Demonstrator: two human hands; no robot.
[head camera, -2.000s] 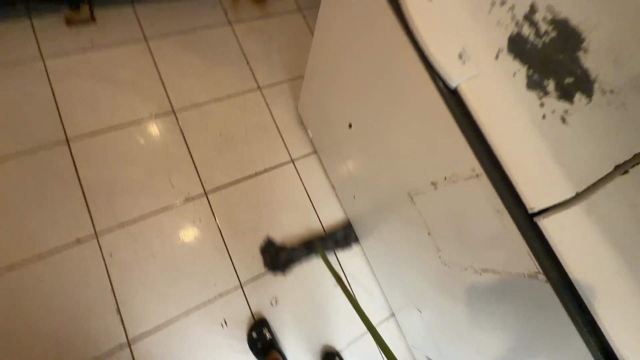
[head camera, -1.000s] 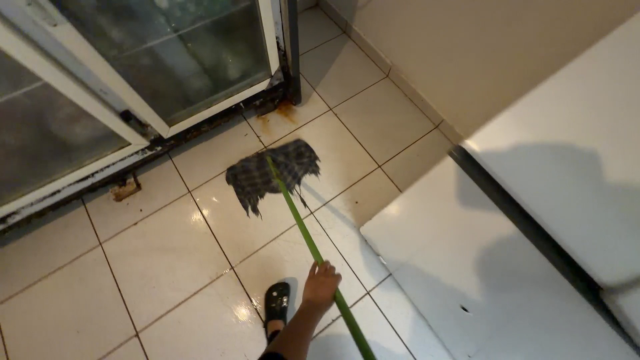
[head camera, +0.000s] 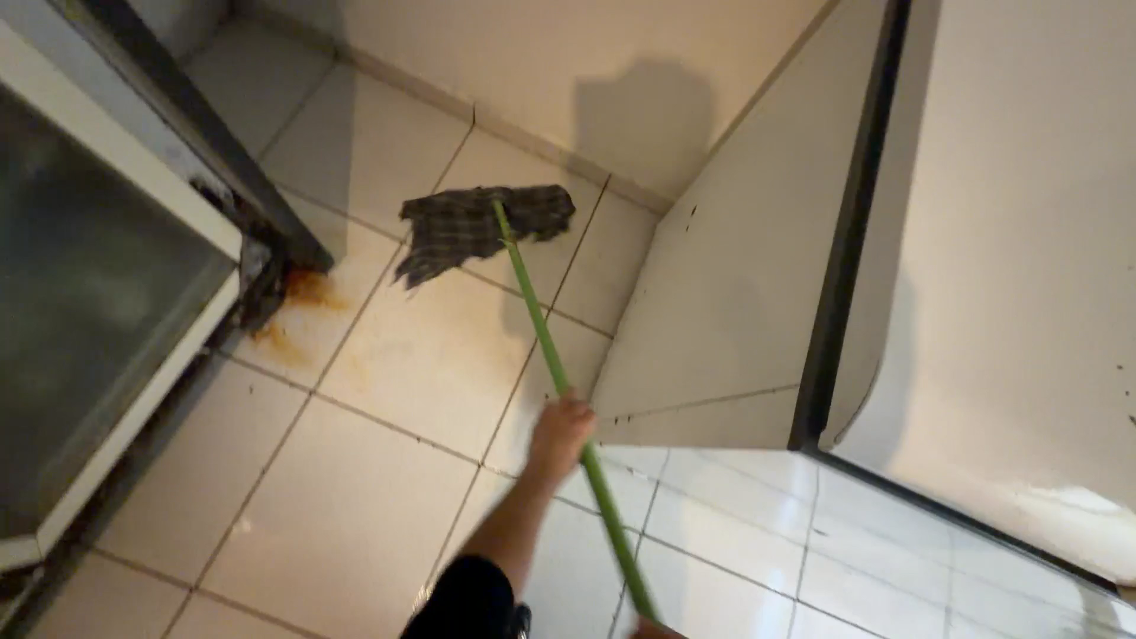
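My left hand (head camera: 561, 433) grips the green pole (head camera: 543, 335) of a floor mop or squeegee partway along its length; a dark sleeve covers that arm. At the bottom edge, only a sliver of my right hand (head camera: 653, 629) shows, around the lower part of the pole. At the pole's far end, a dark checked cloth (head camera: 454, 232) with ragged edges lies spread on the white floor tiles, near the wall. The cloth hides the mop's head.
A glass-doored cabinet (head camera: 133, 169) stands at left, with orange rust stains (head camera: 311, 291) on the tiles by its corner. A white chest-like appliance (head camera: 737, 257) with a dark edge strip stands at right. The wall's tiled skirting (head camera: 408, 82) runs behind the cloth.
The cloth on the pole has moved from beside the glass-doored cabinet to further in, near the back wall. My left hand stays on the pole. The view has swung considerably.
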